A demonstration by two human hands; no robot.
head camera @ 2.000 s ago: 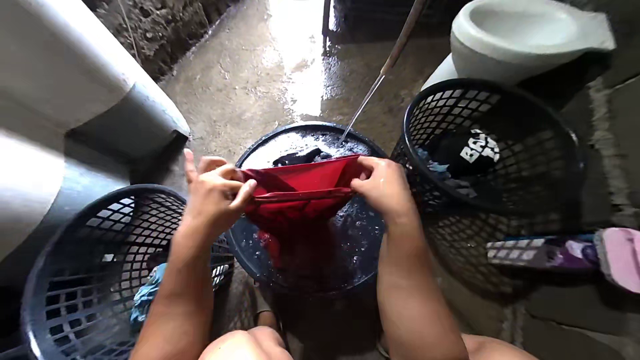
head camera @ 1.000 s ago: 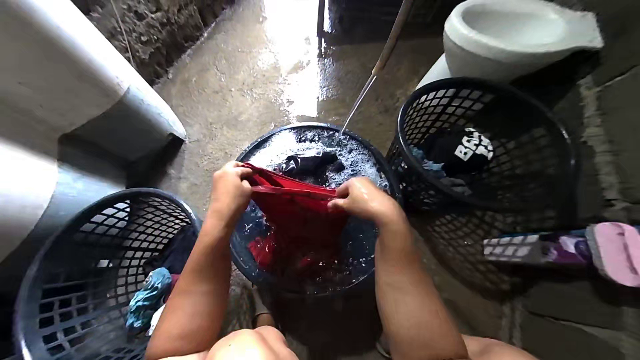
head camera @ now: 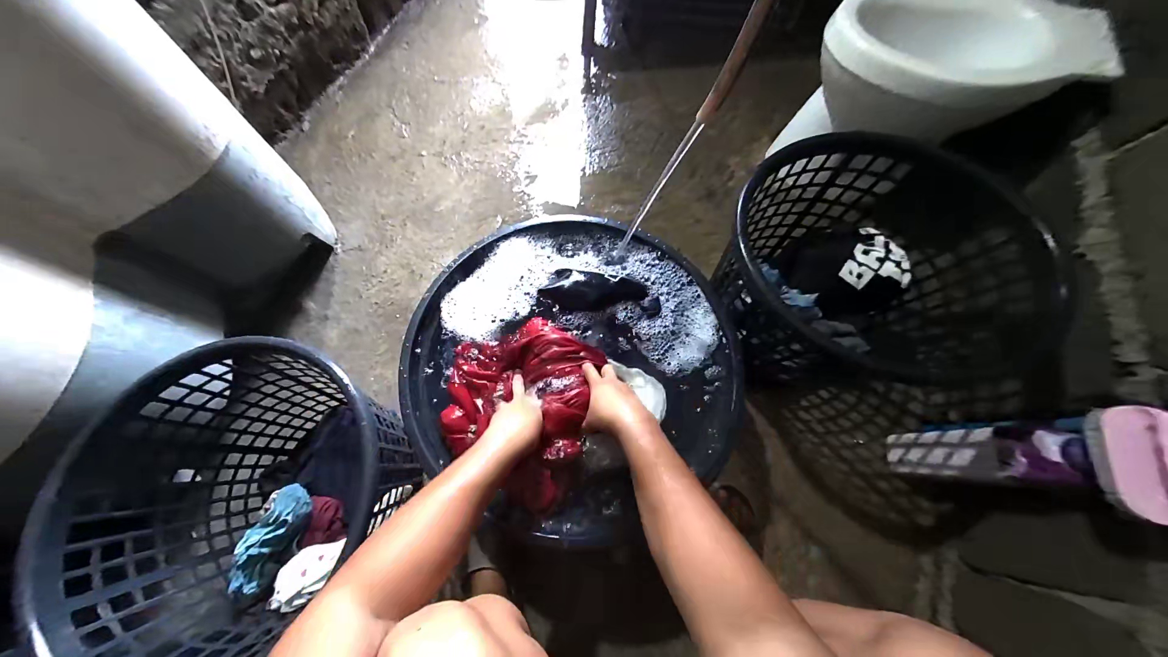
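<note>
A wet red cloth garment (head camera: pixel 552 365) lies bunched in a round dark basin (head camera: pixel 422 365) of sudsy water. My left hand (head camera: pixel 517 415) grips its lower middle, and my right hand (head camera: pixel 610 397) has hold of its right side; the undersides of both hands are hidden. Just right of my right hand a white item (head camera: pixel 643 388) shows at the water's surface. A black cloth (head camera: pixel 591 289) floats beyond the red garment, among white foam (head camera: pixel 497 287). A thin stream of water (head camera: pixel 671 169) falls into the basin's far side from a brownish pipe or hose (head camera: pixel 733 64).
A dark plastic mesh basket (head camera: pixel 365 429) with several clothes (head camera: pixel 271 538) stands at the left. Another mesh basket (head camera: pixel 744 228) at the right holds a black garment with white lettering (head camera: pixel 871 260). Behind it is a white toilet bowl (head camera: pixel 912 91). A pink-topped brush or similar item (head camera: pixel 1131 461) lies far right.
Both hands have lowered the red garment from above the basin into the water. It was held stretched between them and is now bunched. The white item has come into view beside it.
</note>
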